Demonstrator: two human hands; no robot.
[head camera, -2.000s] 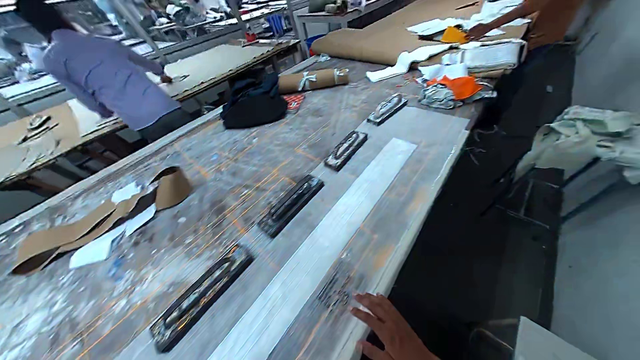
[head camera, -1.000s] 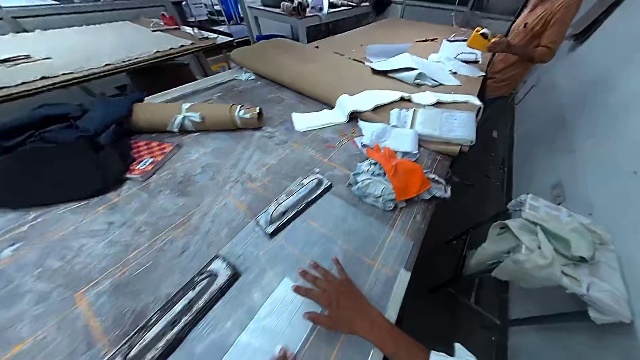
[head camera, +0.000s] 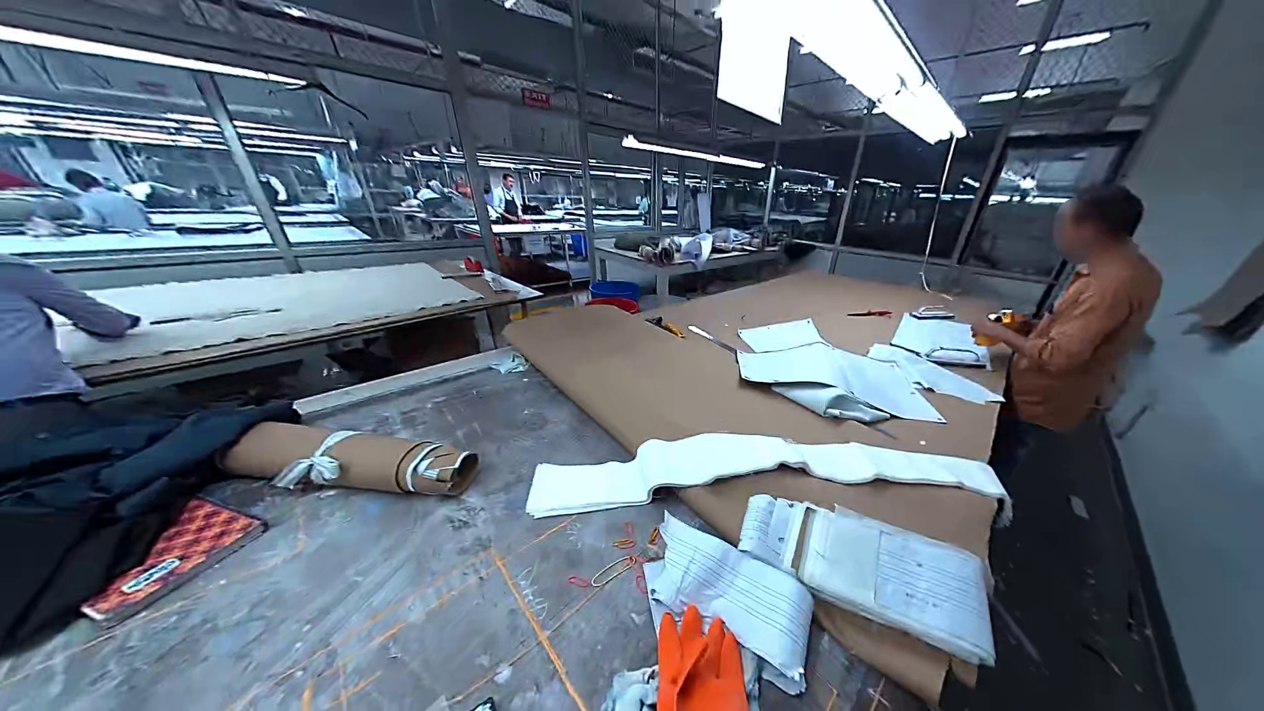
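Observation:
Neither of my hands shows in the head view now. Closest to me, at the bottom edge, an orange rubber glove (head camera: 700, 664) lies on crumpled grey cloth (head camera: 632, 688). Behind it are striped papers (head camera: 736, 592) and a thick bundle of written sheets (head camera: 894, 573). Several rubber bands (head camera: 614, 570) lie left of the papers. A long folded strip of white cloth (head camera: 711, 464) stretches over the edge of the brown paper (head camera: 612, 375). At left, a roll of brown paper (head camera: 360, 459) tied with white strips rests against dark cloth (head camera: 109, 494), beside a red patterned pad (head camera: 183, 558).
A person in an orange shirt (head camera: 1081, 326) stands at the table's right side, holding something yellow, near white pattern sheets (head camera: 839, 375). Another person (head camera: 39, 321) leans at a cloth-covered table (head camera: 267, 306) on the left. A grey wall (head camera: 1195, 474) bounds the right side.
The view has swung up toward the room. My right hand, over the table beside a white strip and dark oblong tools one second ago, is out of view, as are those things.

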